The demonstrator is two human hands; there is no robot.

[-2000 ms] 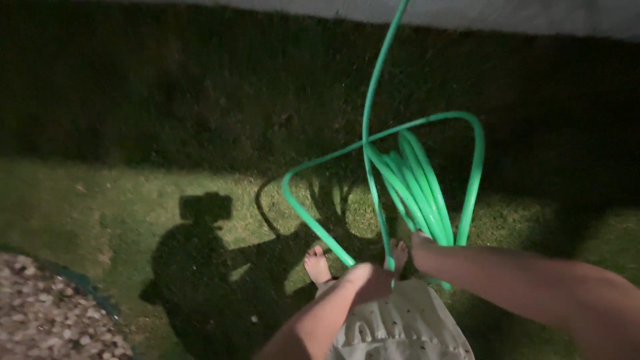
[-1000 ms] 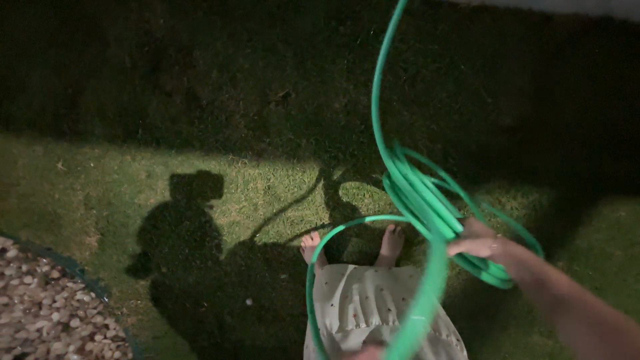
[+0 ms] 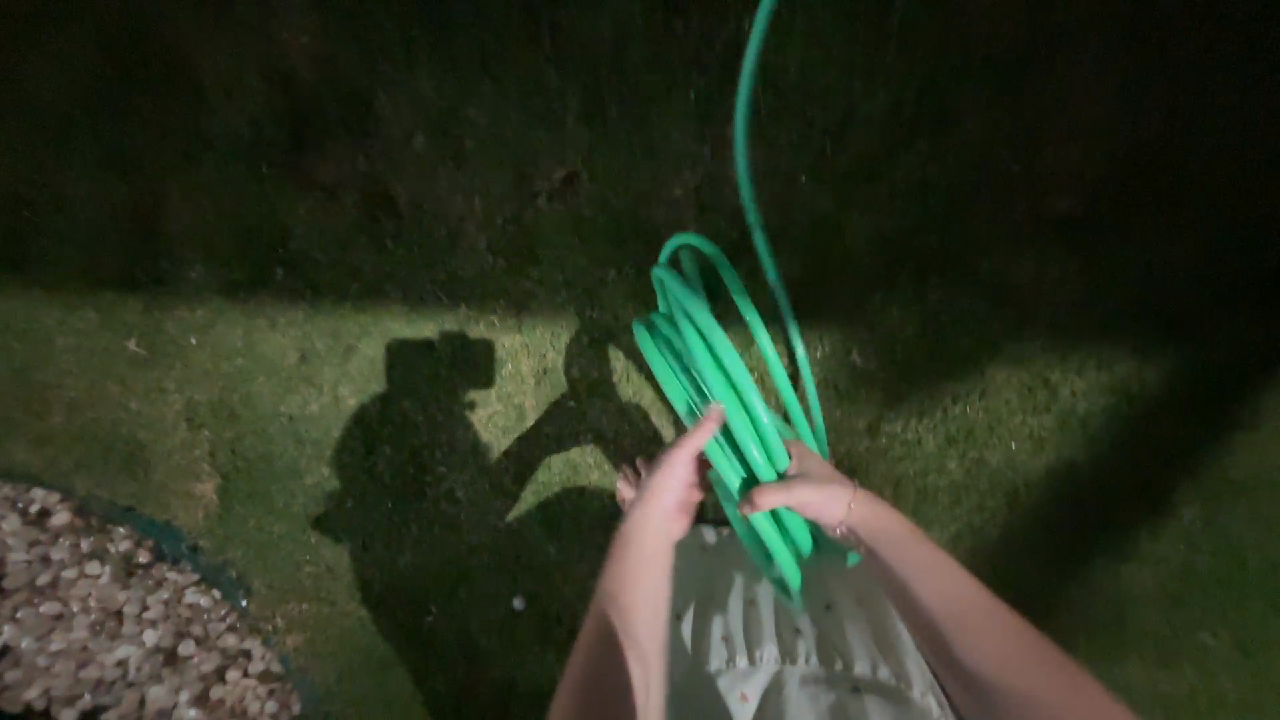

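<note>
A green garden hose (image 3: 735, 400) hangs in several long narrow loops in front of my body, above the grass. My right hand (image 3: 805, 487) grips the loops from the right, its thumb lying across them. On the left side of the bundle, my left hand (image 3: 685, 470) presses against the loops with the thumb up along them; its fingers are partly hidden, so how firmly it holds cannot be told. A single run of hose (image 3: 745, 150) leads from the bundle up to the top edge of the view.
Grass (image 3: 270, 370) surrounds me, lit in a band and dark beyond. A bed of pebbles (image 3: 120, 610) with a dark green edging (image 3: 175, 548) lies at the lower left. My light patterned garment (image 3: 790, 650) is below the hose, with part of a bare foot (image 3: 628, 482) showing.
My left hand has come up from the bottom of the view to the coil's left side. The wide loop seen hanging at the left one second ago is now gathered with the others.
</note>
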